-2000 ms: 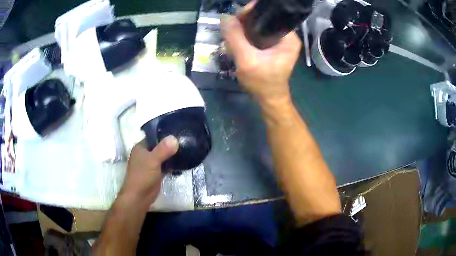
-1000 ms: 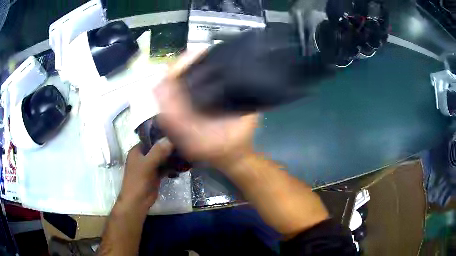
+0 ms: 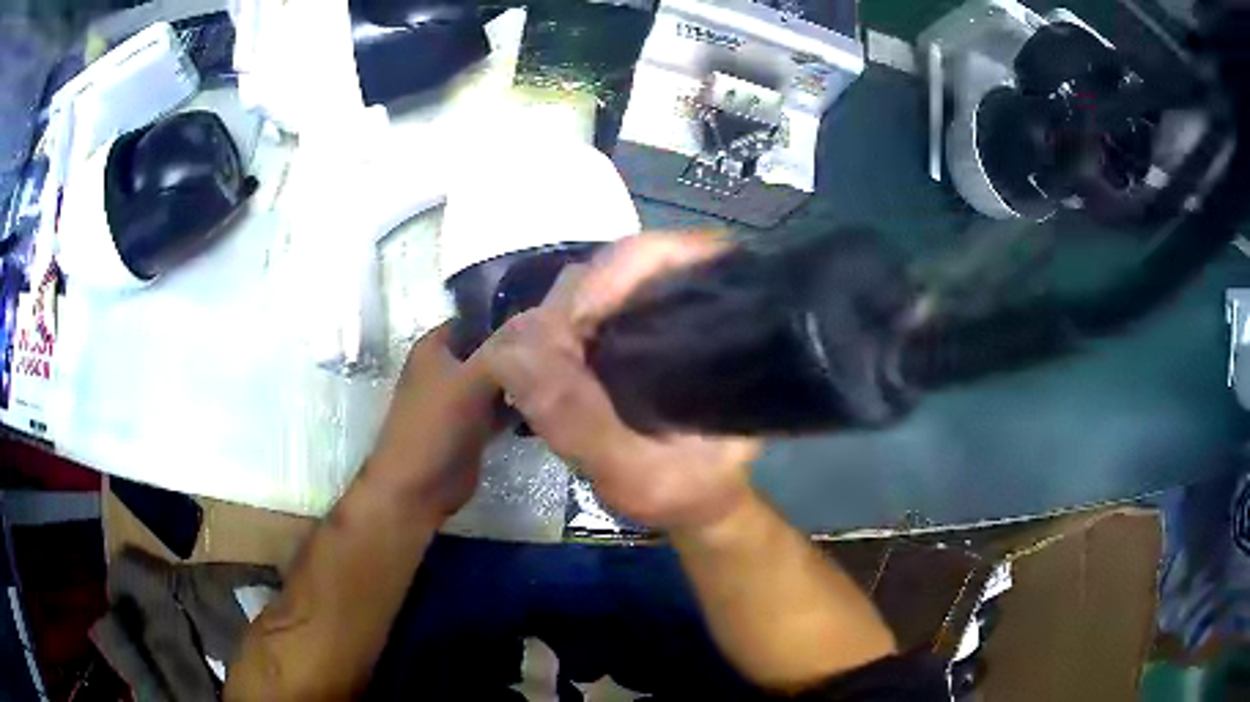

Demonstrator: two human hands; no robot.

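Note:
A white and black dome camera (image 3: pixel 548 199) lies on the pale mat (image 3: pixel 206 398) in front of me. My left hand (image 3: pixel 446 412) is at its black head, which is mostly hidden behind my hands. My right hand (image 3: pixel 617 398) is closed around a thick black electric screwdriver (image 3: pixel 768 329), held nearly level over the camera's black head. The driver's tip is hidden by my fingers, so contact with a screw cannot be seen. My right hand is partly blurred.
Two other dome cameras (image 3: pixel 176 192) stand at the left and upper left. A screw feeder box (image 3: pixel 740 103) is behind. An open unit with wires (image 3: pixel 1028 124) is at the upper right. A cardboard carton (image 3: pixel 1076 603) is below the bench edge. A black cable runs right.
My right hand has brought the screwdriver from the feeder box down to the camera's black head. My left hand has stayed at the camera. The view has shifted, so the bench things appear higher.

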